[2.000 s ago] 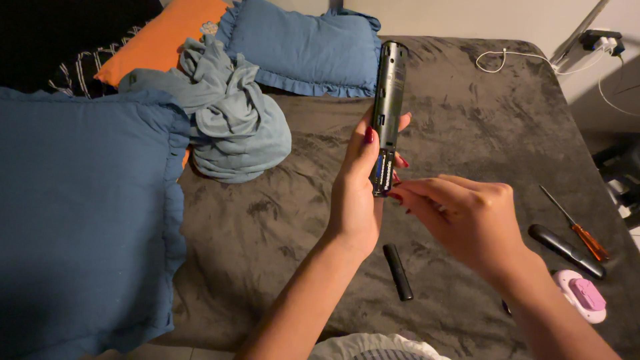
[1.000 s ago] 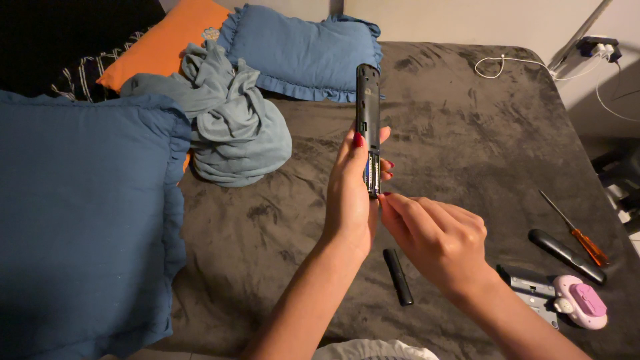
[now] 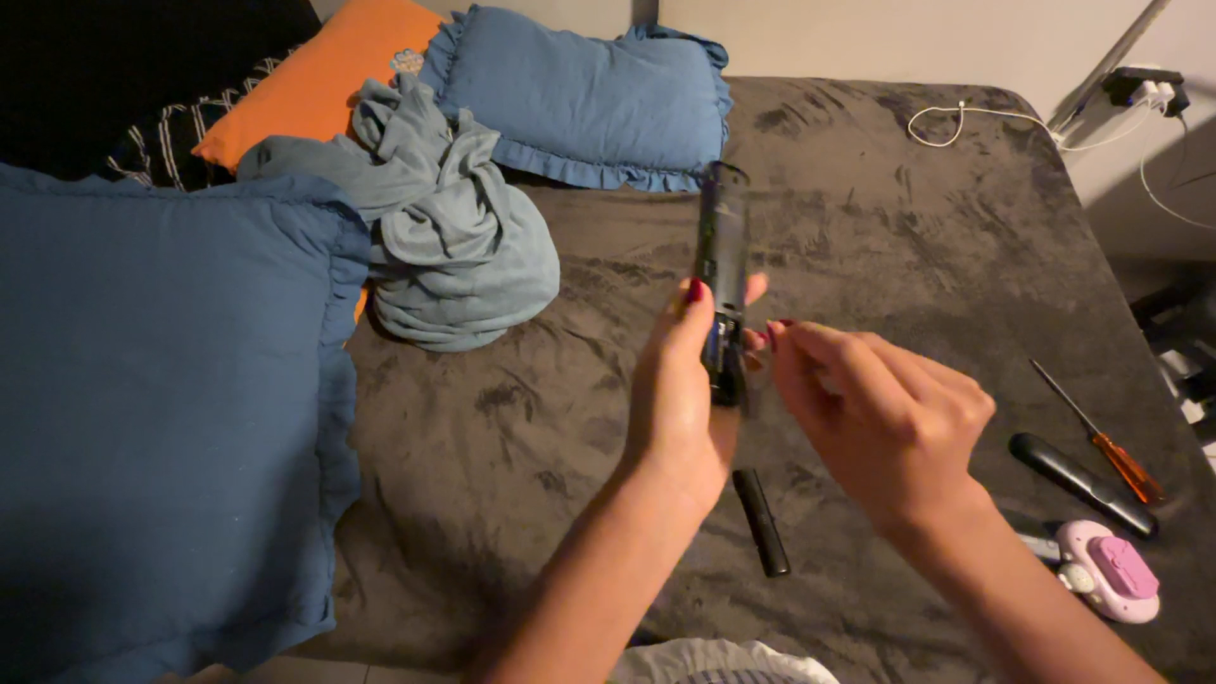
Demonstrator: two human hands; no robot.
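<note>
My left hand (image 3: pixel 676 399) is closed around a long dark device (image 3: pixel 727 237), perhaps a remote control, held upright with its battery compartment (image 3: pixel 724 342) uncovered at the lower end. Something like a battery shows in that compartment, though blur hides the detail. Just right of it is my right hand (image 3: pixel 879 418), thumb and forefinger pinched together near the left fingertips; whether anything small is between them cannot be told. A narrow black cover-like piece (image 3: pixel 762 522) lies on the dark grey bedspread (image 3: pixel 589 579) below the hands.
At the right lie a screwdriver with an orange handle (image 3: pixel 1126 467), a black elongated case (image 3: pixel 1083 484) and a pink and white device (image 3: pixel 1110 572). Blue pillows (image 3: pixel 584 95), an orange pillow (image 3: pixel 318 81) and a crumpled blue-grey cloth (image 3: pixel 465 256) are at the left and back. A white cable (image 3: pixel 1007 112) runs toward a socket.
My right hand has moved away from the lower end of the device, up and to the right. My left hand still holds the device, which has shifted down and right since one second ago.
</note>
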